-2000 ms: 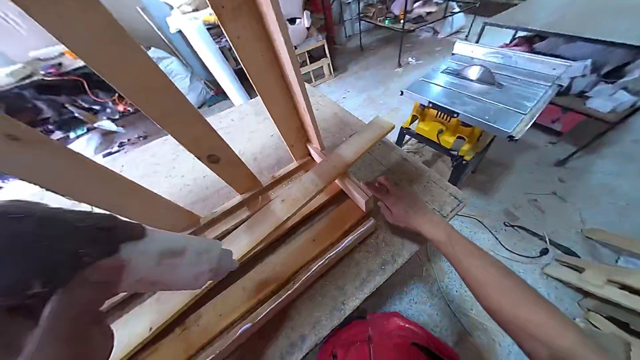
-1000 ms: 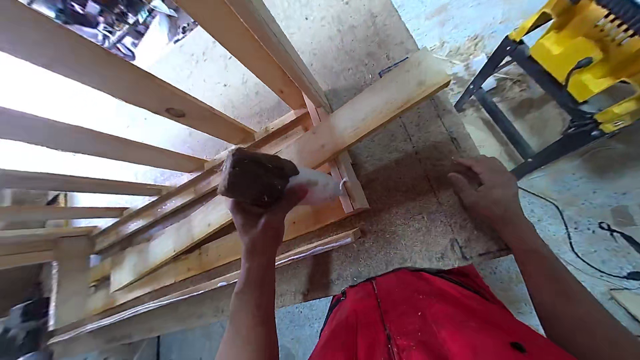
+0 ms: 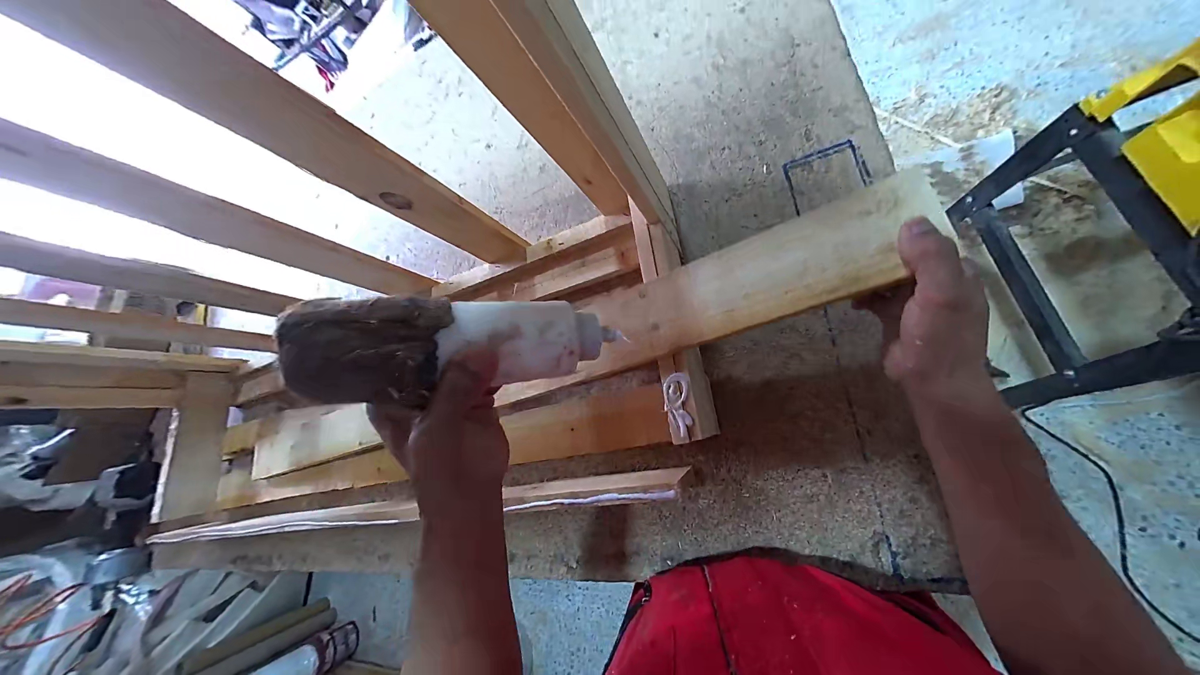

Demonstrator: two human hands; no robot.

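Note:
My left hand [image 3: 459,412] grips a white glue bottle [image 3: 525,339] lying sideways in the air, its nozzle pointing right and its base wrapped in dark brown material. My right hand [image 3: 937,300] holds the right end of a flat wooden board [image 3: 787,272], thumb on top and fingers underneath. That board slants across a slatted wooden frame [image 3: 572,427]. White glue [image 3: 677,405] lies in a looped bead on the frame's near right end. Along the near edge, a narrow wooden strip [image 3: 591,487] carries a white line of glue.
The frame rests on a chipboard worktop [image 3: 778,487] with blue marker lines. Wooden slats [image 3: 356,159] rise at the upper left. A yellow machine on a black stand [image 3: 1022,281] is at the right, with a cable on the floor. Rolls and clutter lie lower left.
My right hand, resting on the worktop a second ago, now holds the board's end. Looped glue shows on the frame's end. The bottle has turned closer to level.

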